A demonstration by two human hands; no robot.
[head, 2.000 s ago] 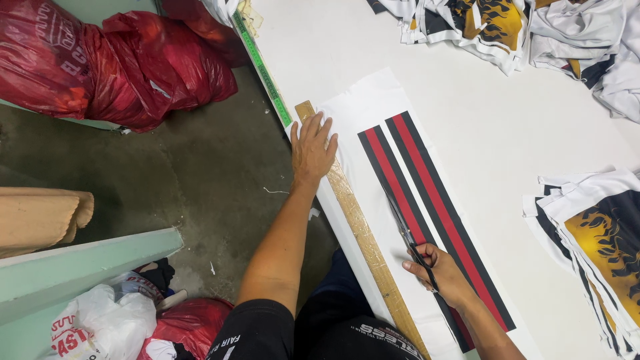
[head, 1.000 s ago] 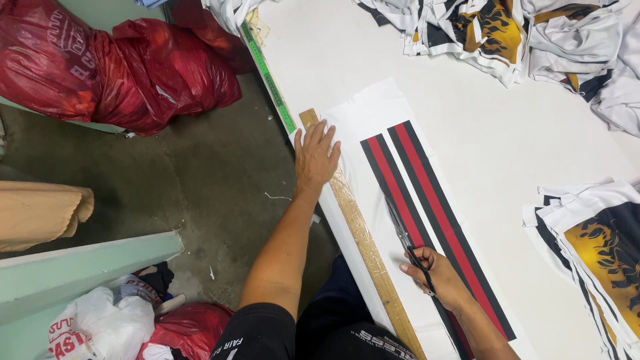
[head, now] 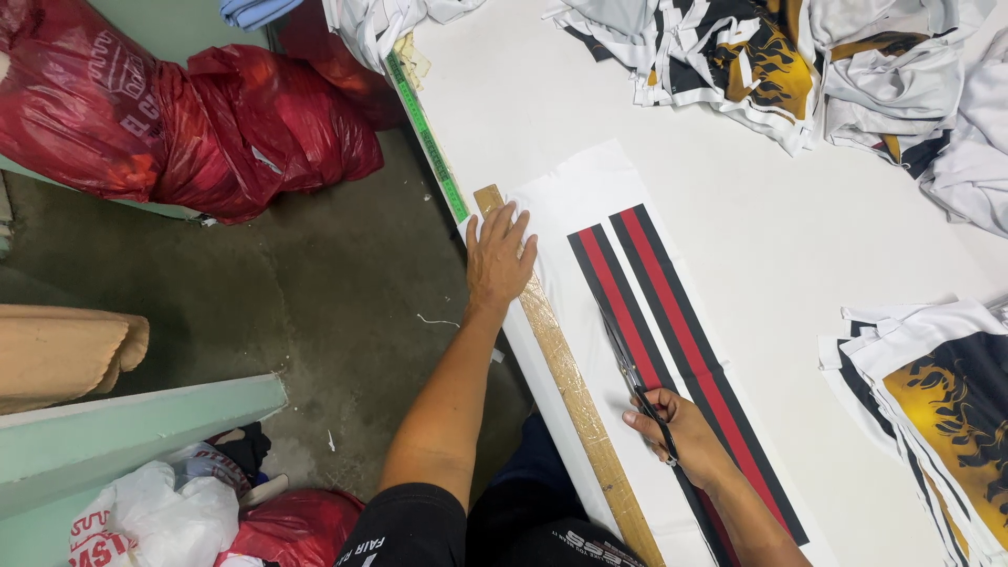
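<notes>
My left hand rests flat, fingers spread, across the upper end of a wooden straightedge that lies along the table's near edge. Under it is white fabric printed with two long black-and-red striped bands. In my right hand is a pair of black-handled scissors. Its blades lie along the outer edge of the left band, pointing away from me. Whether the blades are apart is hard to tell.
Crumpled white, black and gold fabric pieces lie at the table's far side, and a stack of flame-printed pieces at the right. A green measuring tape runs along the table edge. Red plastic bags stand left, beyond the floor.
</notes>
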